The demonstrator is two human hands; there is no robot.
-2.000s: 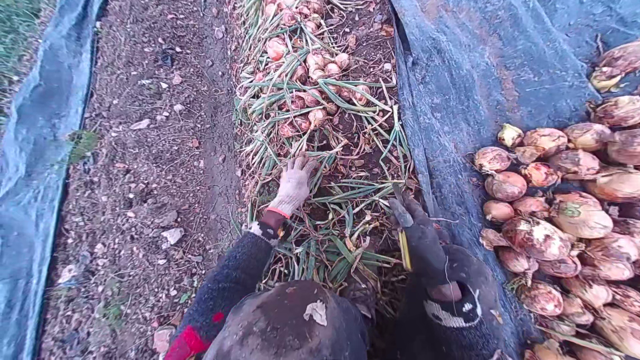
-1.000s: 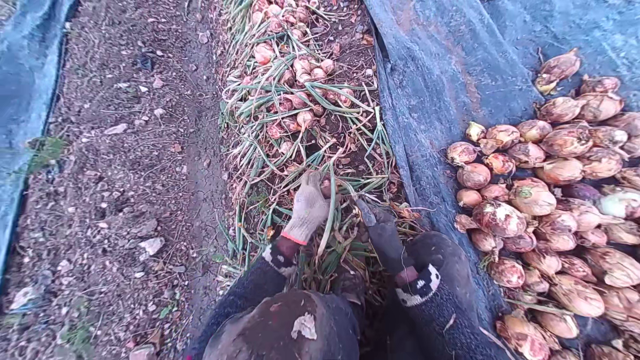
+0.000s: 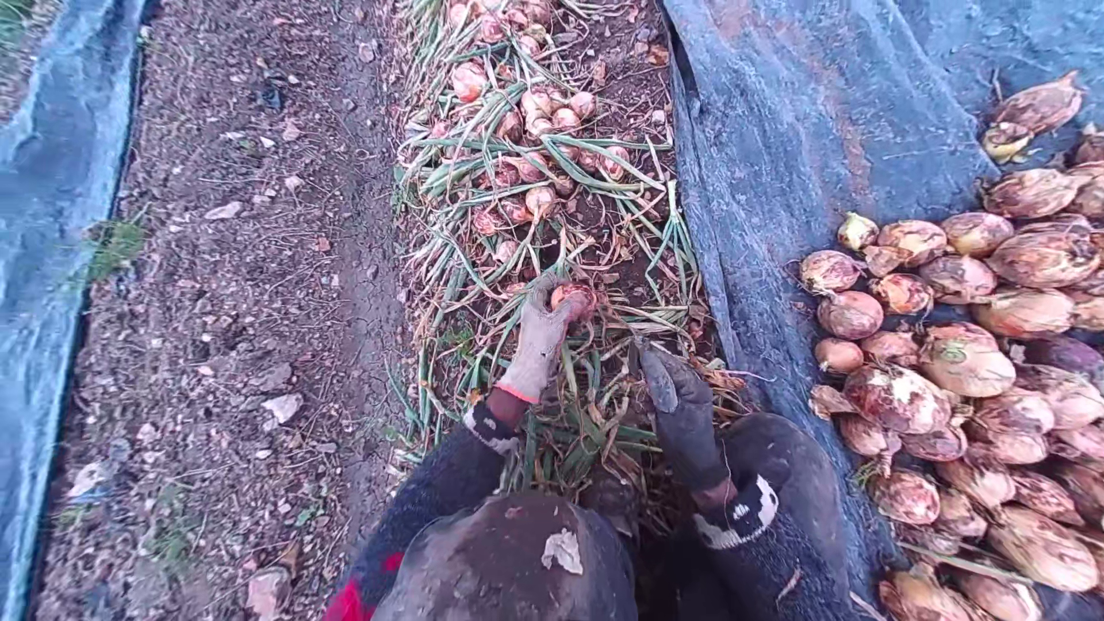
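My left hand (image 3: pixel 543 332), in a pale knit glove with a red-edged cuff, grips a reddish onion bulb (image 3: pixel 573 300) between thumb and fingers. It is above the row of pulled onions with green tops (image 3: pixel 539 203). To its right, my right hand (image 3: pixel 681 405), in a dark glove, is low over cut and dry onion leaves (image 3: pixel 586 423), its fingers partly curled. A dark narrow shape shows at its fingertips; whether it is a tool or part of the glove I cannot tell.
Blue sheeting (image 3: pixel 759 172) runs along the right side, bearing a heap of trimmed onions (image 3: pixel 966 362). Bare stony soil (image 3: pixel 241 285) and another blue sheet (image 3: pixel 69 198) lie at the left. My knees are at the bottom.
Two seconds ago my left hand was spread on the leaves; one second ago it was among green stalks. Now an onion bulb shows in its grip. My right hand stays close to the leaves.
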